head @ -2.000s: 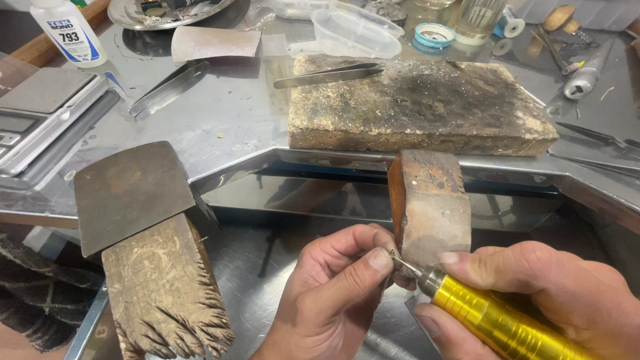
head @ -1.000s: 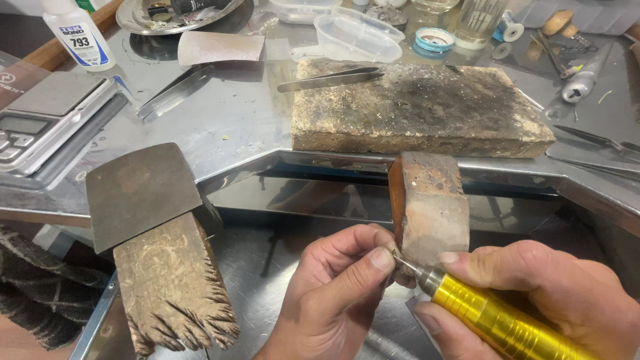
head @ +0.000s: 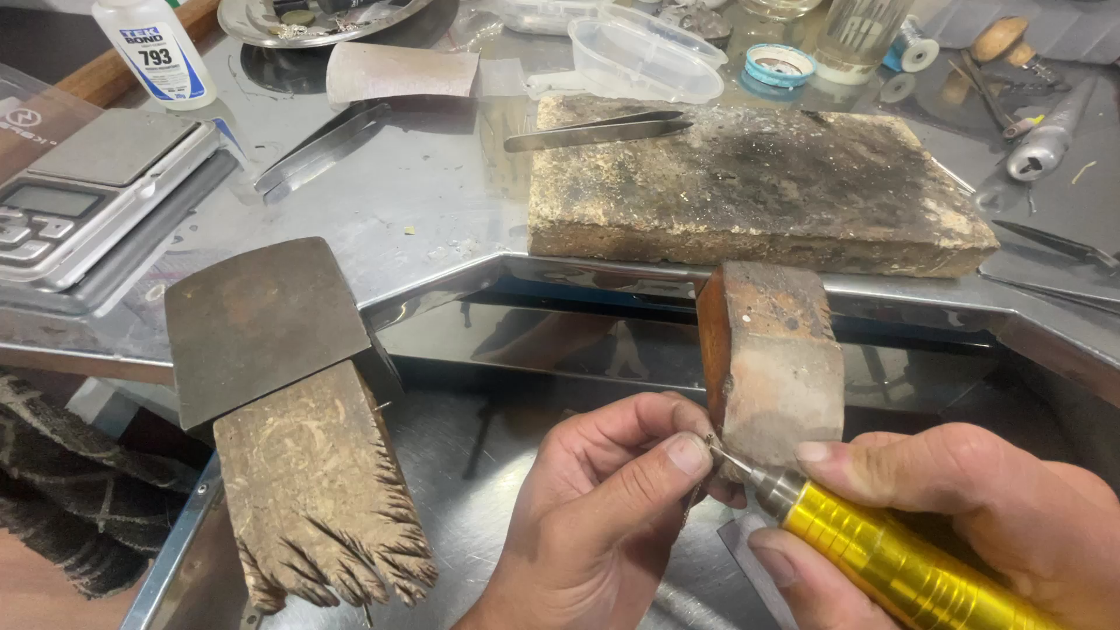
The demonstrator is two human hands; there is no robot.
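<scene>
Low in the centre of the head view, my left hand (head: pixel 612 507) pinches a small metal jewellery piece (head: pixel 710 440) between thumb and fingertips, with what looks like fine chain hanging below. From the right, my right hand (head: pixel 954 507) grips a yellow rotary handpiece (head: pixel 901 560). Its thin bur (head: pixel 733 458) meets the small piece at my left fingertips; the exact contact point is too small to tell. Just behind the fingers is a worn wooden bench pin (head: pixel 781 385), its front end greyish. My left palm and the lower fingers' hold are partly hidden.
A notched wooden bench pin (head: pixel 315 499) with a dark metal plate (head: pixel 267 328) juts out at left. On the metal bench are a scorched soldering block (head: pixel 752 184), steel tweezers (head: pixel 599 131), a digital scale (head: pixel 87 192), a glue bottle (head: pixel 156 57) and plastic tubs (head: pixel 647 57).
Both hands keep nearly the same place, the handpiece tip staying at the left fingertips. The view has shifted slightly, so the left bench pin and scale appear further right than two seconds ago.
</scene>
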